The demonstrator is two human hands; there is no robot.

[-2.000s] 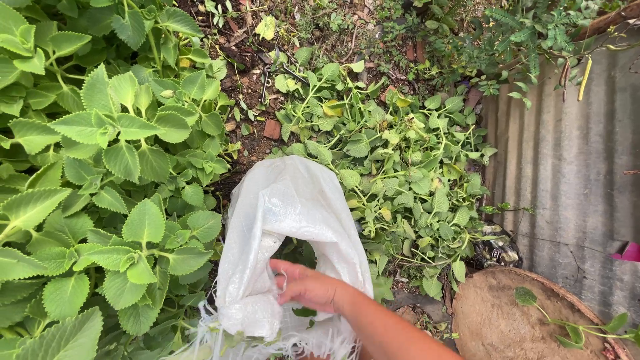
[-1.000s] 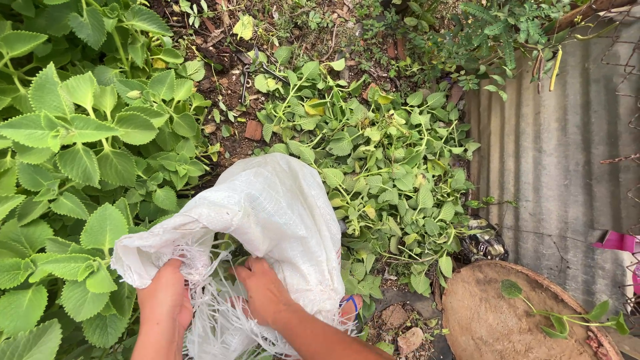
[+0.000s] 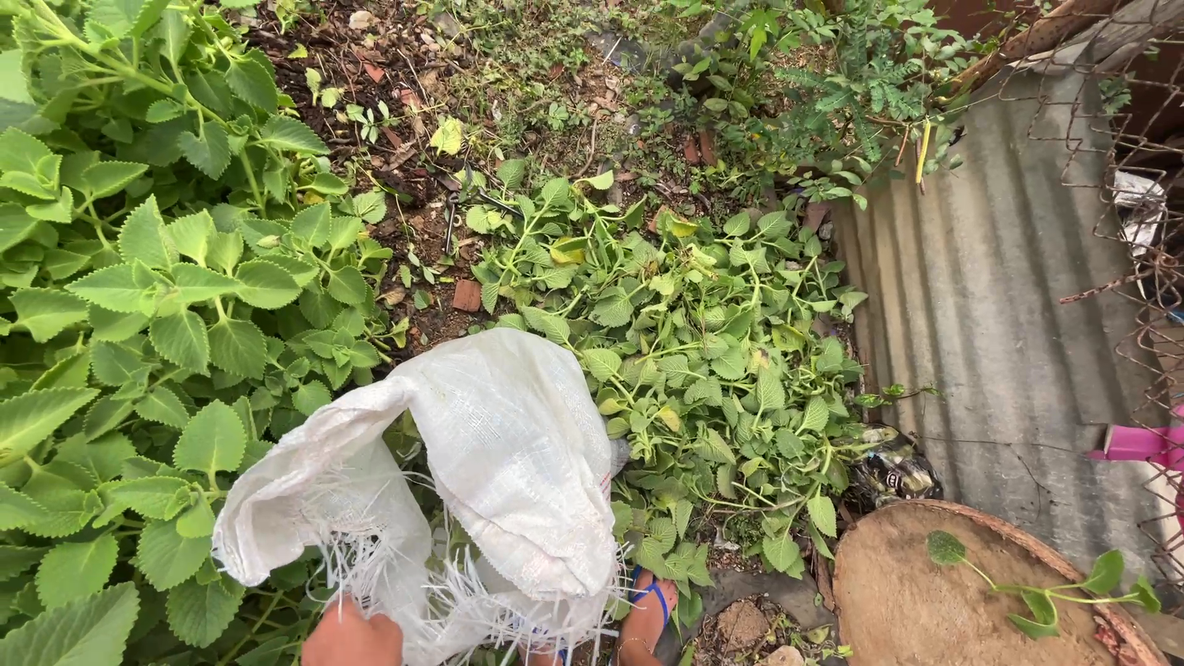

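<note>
A white woven plastic sack (image 3: pixel 518 462) with a frayed edge stands in the lower middle, its mouth facing me. My left hand (image 3: pixel 351 636), at the bottom edge, is closed on the frayed rim of the sack. My right hand is out of view. Right of the sack lies a heap of cut leafy stems (image 3: pixel 703 370). Leafy plants with toothed leaves (image 3: pixel 203 342) fill the left side.
A corrugated sheet (image 3: pixel 980 305) and rusty wire mesh (image 3: pixel 1124 277) line the right. A round cut log (image 3: pixel 934 592) with a leafy sprig on top is at lower right. A brick piece (image 3: pixel 467 296) lies on the soil. My foot in a blue-strapped sandal (image 3: pixel 647 610) shows below.
Two seconds ago one hand was at the sack's opening; one second ago both hands were at its rim. The right hand has since left the view, and the left hand is lower in the frame.
</note>
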